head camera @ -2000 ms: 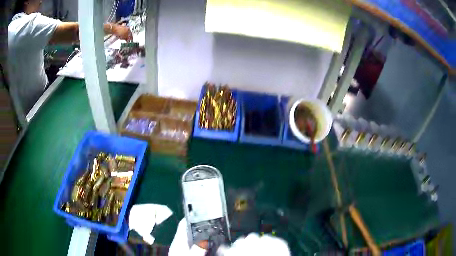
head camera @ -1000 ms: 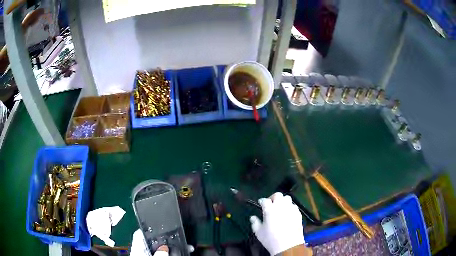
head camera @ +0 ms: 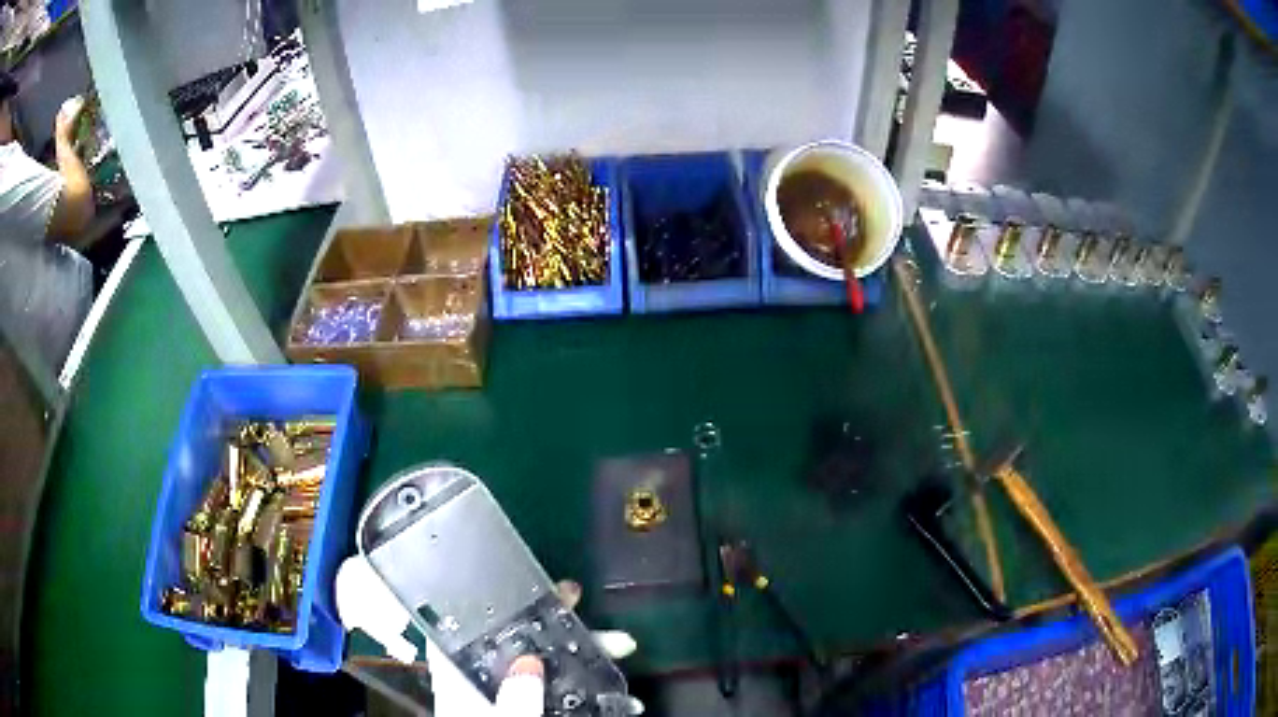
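A long grey metal housing (head camera: pixel 470 574), hollow side up, is tilted in my left hand (head camera: pixel 484 684). The hand wears white, with a bare thumb tip on the housing's lower part and fingertips at its right edge. My right hand is not in view. A gold brass hub (head camera: pixel 645 510) sits on the dark square block (head camera: pixel 646 553), right of the housing and apart from it. Cutters with black-and-yellow handles (head camera: pixel 743 572) lie right of the block.
Left blue bin (head camera: pixel 344 490) holds brass cylinders. Behind stand a brown compartment box (head camera: pixel 386 367), a bin of brass pins (head camera: pixel 555 231), a dark-parts bin (head camera: pixel 690 297) and a grease tub (head camera: pixel 890 210). Right: a hammer (head camera: pixel 1068 553), upright-stem units (head camera: pixel 1048 252), a blue crate (head camera: pixel 1240 616). A person is far left.
My right hand, over the tools at the lower right a second ago, has left the picture. The slim pointed tool beside it no longer shows. The housing is tilted more to the left; the view has shifted.
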